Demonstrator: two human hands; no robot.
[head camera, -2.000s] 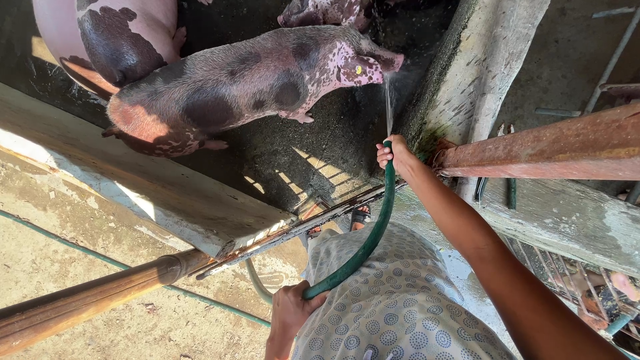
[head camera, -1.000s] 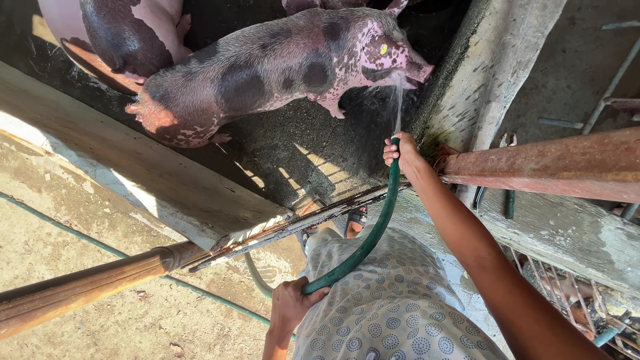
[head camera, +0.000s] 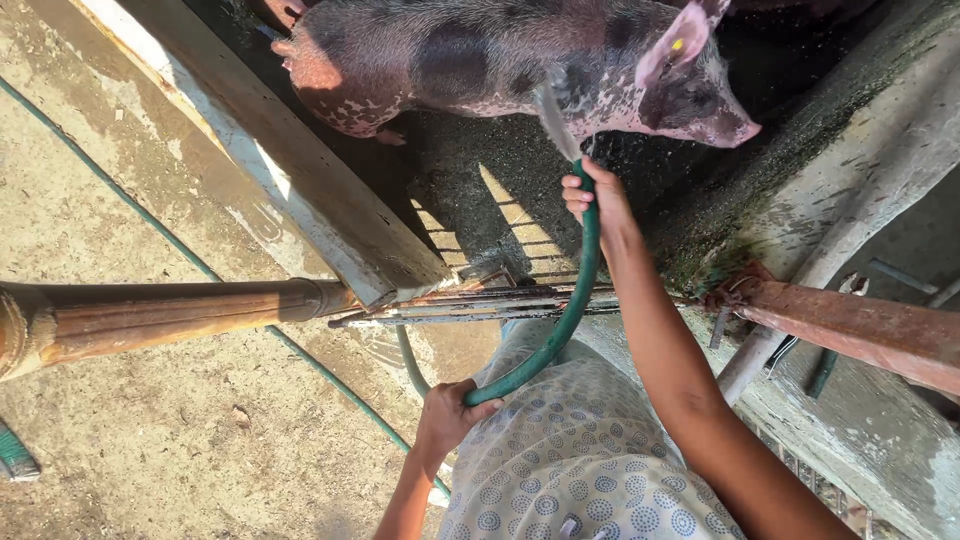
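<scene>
My right hand grips a green hose close to its open end, held over the metal gate. A jet of water leaves the hose and strikes a spotted pig near its shoulder and foreleg. The pig stands side-on inside the pen, a yellow tag in its ear and its snout toward the right wall. Lower down, my left hand is closed around the same hose in front of my patterned garment. From there the hose loops down behind the hand.
The metal gate lies between me and the pen. Concrete walls flank it, with a bamboo post at left and a rusty metal beam at right. A thinner green hose crosses the concrete floor. Part of another pig shows at top left.
The water jet has moved from the pig's snout to its shoulder area, and the hose end now tilts to the left. The pig's snout has moved right toward the wall. Both hands keep their hold.
</scene>
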